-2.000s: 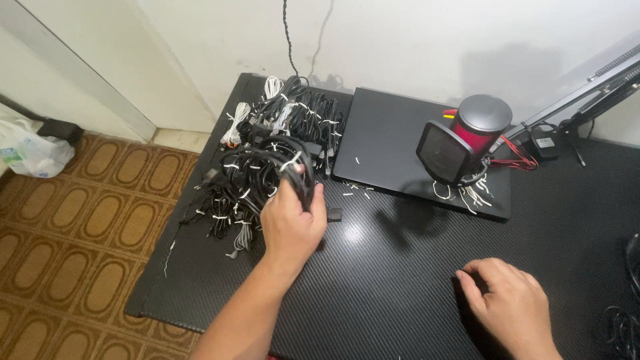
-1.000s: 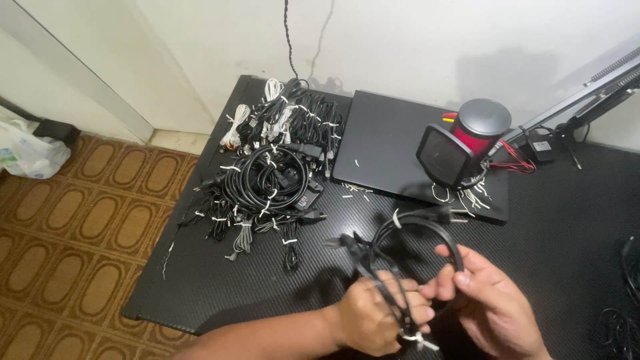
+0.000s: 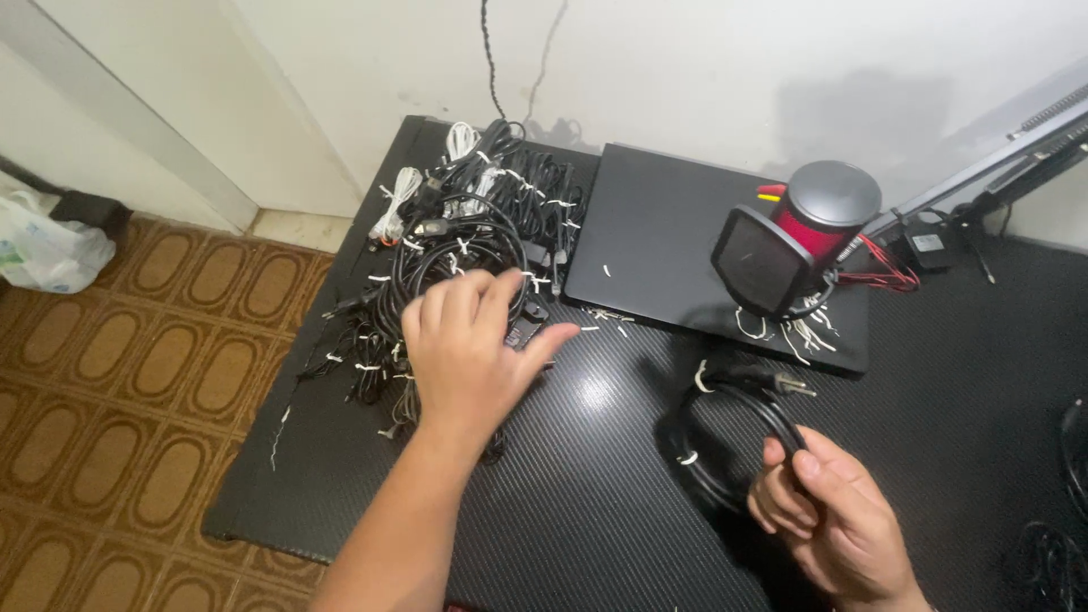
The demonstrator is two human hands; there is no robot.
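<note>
My right hand (image 3: 833,510) pinches a coiled black power cable (image 3: 722,412) between thumb and fingers, lifted over the dark textured desk. White ties bind the coil at two spots, and its plug with metal prongs points right. Over the pile of tied cables (image 3: 501,183) at the desk's left, my left hand (image 3: 476,348) is spread with its thumb out to the right. Coiled black cables lie beneath and behind its fingers; whether the fingertips touch them cannot be told. Bundles of white cable (image 3: 398,204) lie at the pile's upper left.
A closed black laptop (image 3: 654,229) lies behind the hands, with a red microphone (image 3: 820,204) and its pop filter (image 3: 759,262) over it on a boom arm (image 3: 977,166). Short white tie pieces (image 3: 807,331) are scattered there. More black cables (image 3: 1050,552) lie at the right.
A second ago both hands held the black coil near the front of the desk. The left hand has let go and moved back over the pile; the right hand keeps the coil.
</note>
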